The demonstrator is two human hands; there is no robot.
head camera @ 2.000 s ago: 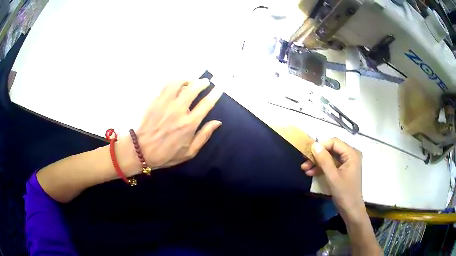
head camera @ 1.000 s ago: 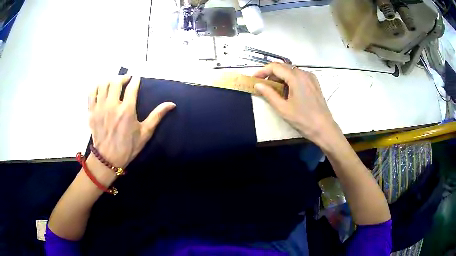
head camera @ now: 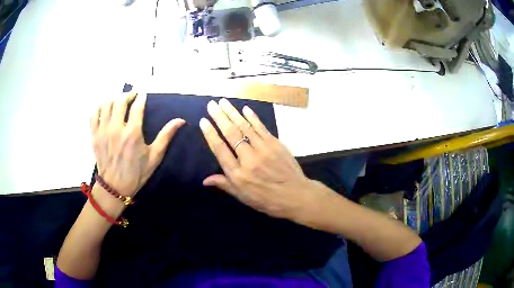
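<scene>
A dark navy garment panel (head camera: pixel 186 135) lies over the table's front edge and down across the lap. My left hand (head camera: pixel 124 138) lies flat on its left part, fingers spread. My right hand (head camera: pixel 253 157) lies flat on its right part, palm down, fingers apart, not gripping anything. The tan ruler (head camera: pixel 290 95) lies on the table along the panel's top edge at the right; its left end is washed out by glare. A small dark piece (head camera: pixel 127 88) shows just beyond my left fingertips.
The sewing machine's presser foot area (head camera: pixel 197 25) is at the top. Grey thread snips (head camera: pixel 290 62) lie right of the needle plate. A yellow trolley frame (head camera: pixel 451 143) with a plastic-covered shelf and dark cloth stands at the right. The white table (head camera: pixel 360 112) has a dark front edge.
My right hand has let go of the ruler and moved left onto the panel. The ruler stays on the table. My left hand remains on the panel. The view has turned from its earlier angle.
</scene>
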